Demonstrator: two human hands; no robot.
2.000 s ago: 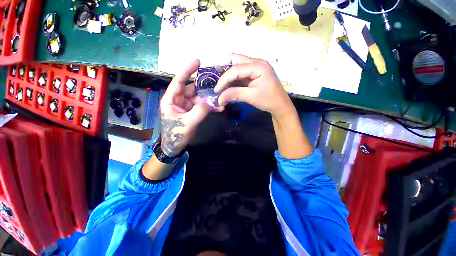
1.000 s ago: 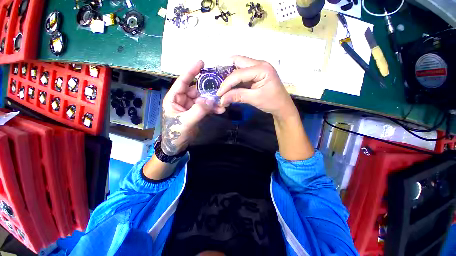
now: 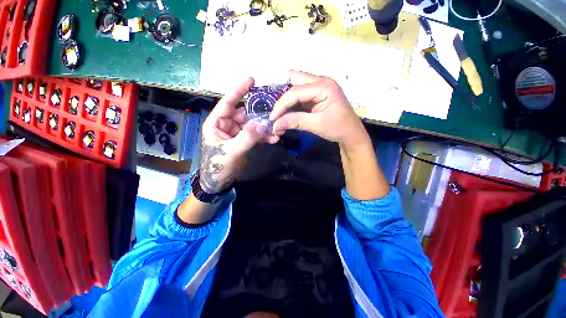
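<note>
A round dark watch case with a ringed face is held between both hands, just off the front edge of the bench. My left hand holds it from the left and below, with its thumb at the lower rim. My right hand has its fingertips at the case's right and lower side. A small pale, glossy piece shows at the fingertips; whether it is film cannot be told. The fingers hide part of the case.
Cream paper bears small dark assemblies under a hanging screwdriver. Pliers-like dark tool and yellow-handled knife lie right. Red trays are at left, a black fan at right, loose round housings upper left.
The ringed face shows more openly than two seconds ago, and the case has tilted slightly. Both hands keep nearly the same place and grip. The surroundings have shifted slightly in view.
</note>
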